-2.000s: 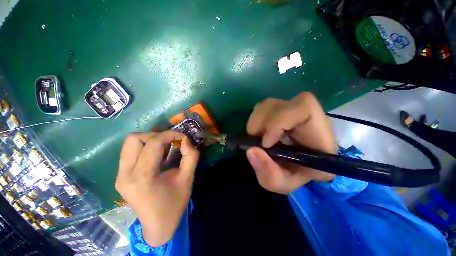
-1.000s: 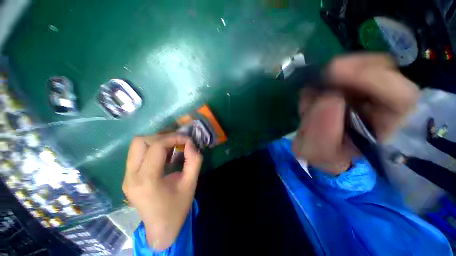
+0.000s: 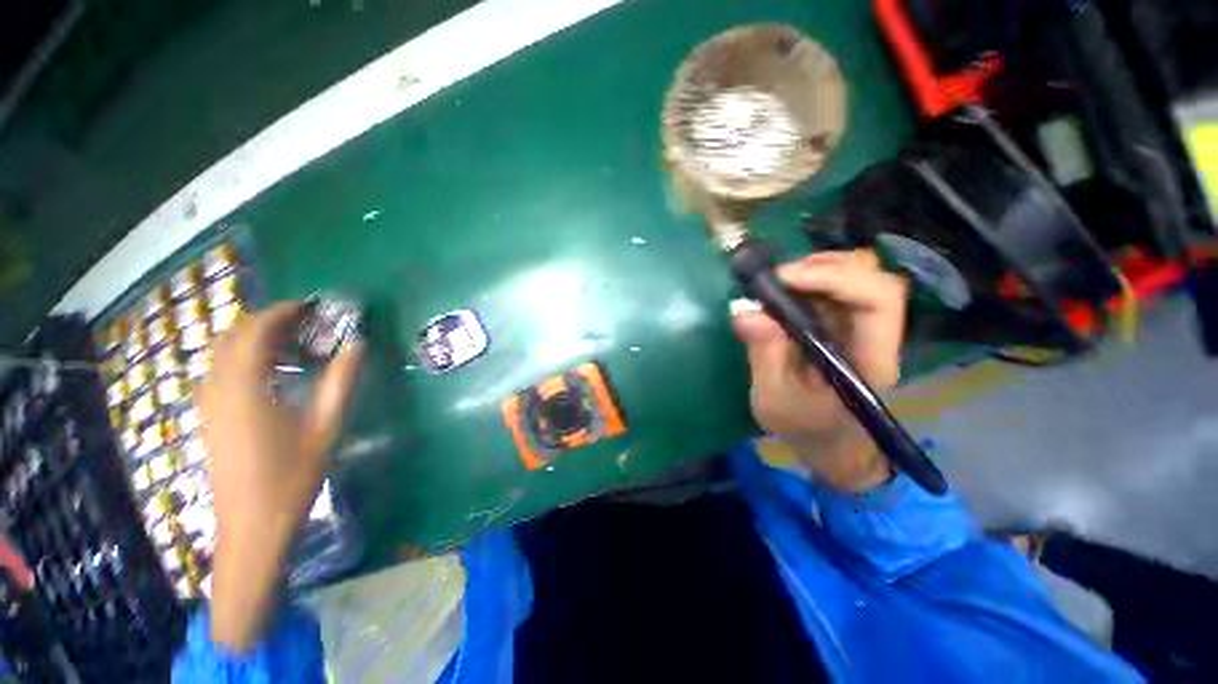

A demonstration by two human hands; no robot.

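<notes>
My left hand (image 3: 261, 434) is blurred at the left. Its thumb and fingers are around a small watch case (image 3: 329, 325); I cannot tell if they grip it. Another watch case (image 3: 453, 341) lies face up on the green mat. The orange fixture (image 3: 565, 414) lies near the mat's front edge, its dark centre nest holding no case. My right hand (image 3: 835, 368) holds the black soldering iron (image 3: 828, 350) like a pen. Its metal tip points up to the near rim of the round tan pot (image 3: 801, 80), which holds silvery shavings.
The clear tray of silver-yellow cells (image 3: 174, 388) is at the left, with black trays (image 3: 80, 508) beyond it. A white rail (image 3: 361, 100) borders the mat at the back. A black fan (image 3: 922, 221) stands right of the pot. A red-edged bin (image 3: 935, 67) is at upper right.
The view has shifted, bringing the pot and rail in. My left hand has left the fixture for the case at the left. The fixture's case is gone. The iron has moved to the pot.
</notes>
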